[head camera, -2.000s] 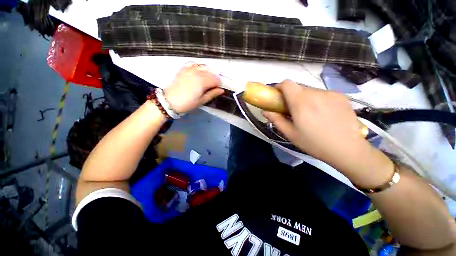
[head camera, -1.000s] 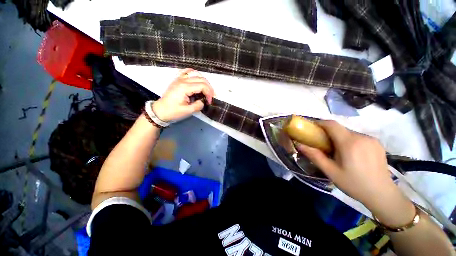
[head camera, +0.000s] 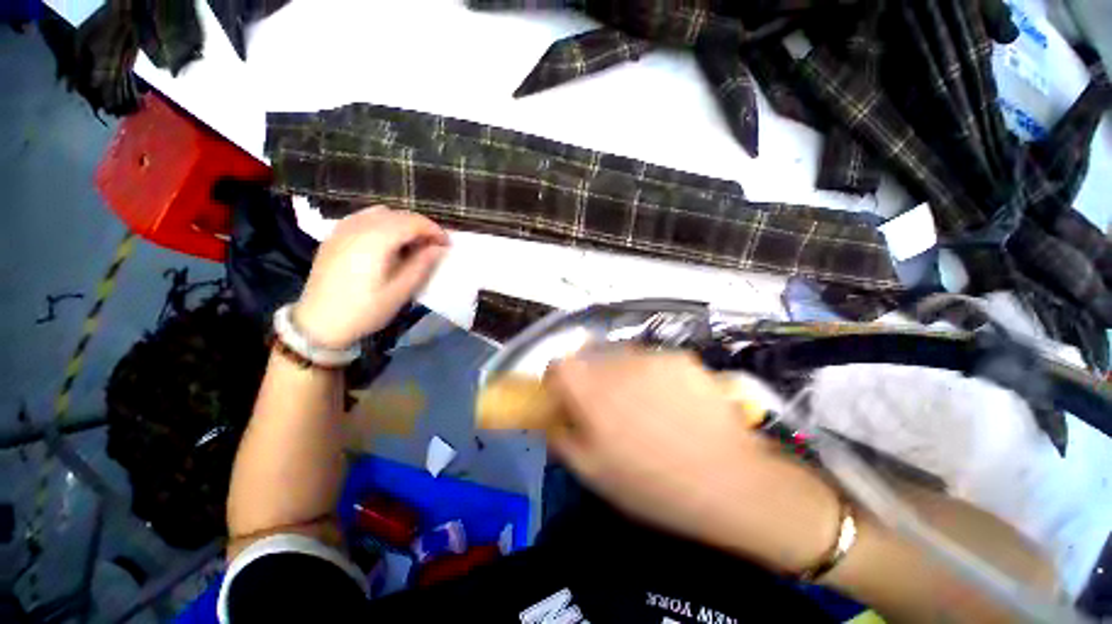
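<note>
My right hand (head camera: 646, 427) grips the light wooden handle of the steam iron (head camera: 518, 400), blurred, at the near table edge. A narrow dark plaid fabric strip (head camera: 506, 315) shows beyond the iron's tip; the iron and my right hand hide the rest. My left hand (head camera: 363, 271) is curled over the left end of the near edge, apart from the strip. Whether it holds anything cannot be told. A stack of plaid strips (head camera: 549, 201) lies flat just beyond, across the table.
Bundles of plaid pieces (head camera: 902, 116) lie at the far right. A black hose (head camera: 866, 354) and a whitish tube trail right from the iron. A red bin (head camera: 183, 177) stands left of the table, and a blue crate (head camera: 494, 512) with red items is below.
The iron has moved left along the strip with my right hand. My left hand has moved left, off the strip's end. The view has shifted, showing more of the plaid bundles.
</note>
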